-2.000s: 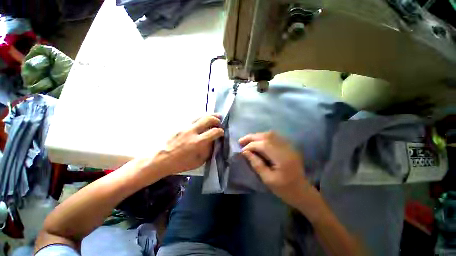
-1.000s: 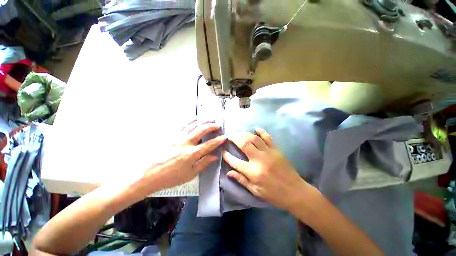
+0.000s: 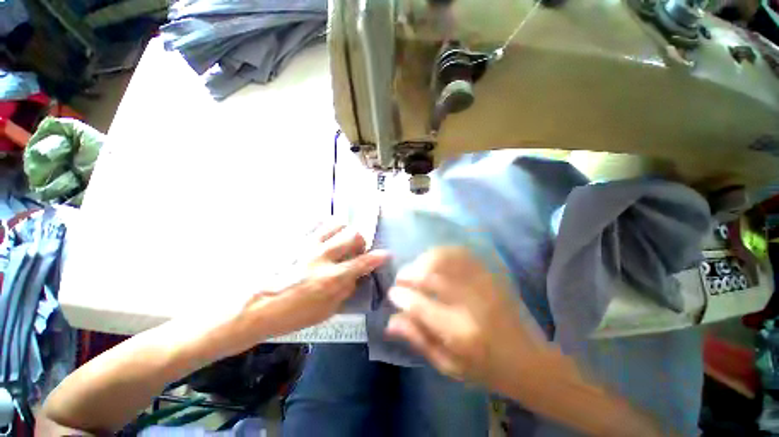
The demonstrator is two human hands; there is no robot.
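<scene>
A grey-blue garment panel [image 3: 504, 201] lies under the sewing machine head [image 3: 367, 85] and hangs over the near table edge. The presser foot [image 3: 381, 181] is down at the cloth's left side, blurred by glare. My left hand [image 3: 329, 269] lies flat at the cloth's left edge, fingers spread, with its index fingertip on the cloth just in front of the presser foot. My right hand [image 3: 448, 311] is blurred, over the cloth to the right, with its fingers curled; whether it pinches cloth cannot be told.
A fanned stack of grey strips [image 3: 248, 38] lies at the far left of the white table [image 3: 188, 188]. Bunched grey cloth [image 3: 628, 247] rests at right beside the control panel [image 3: 726, 271]. Grey-blue strips [image 3: 30, 290] hang left of the table.
The cloth has moved forward under the machine and its lower left edge is shorter. My right hand has moved back from the seam and blurred. The cloth at right has bunched up higher.
</scene>
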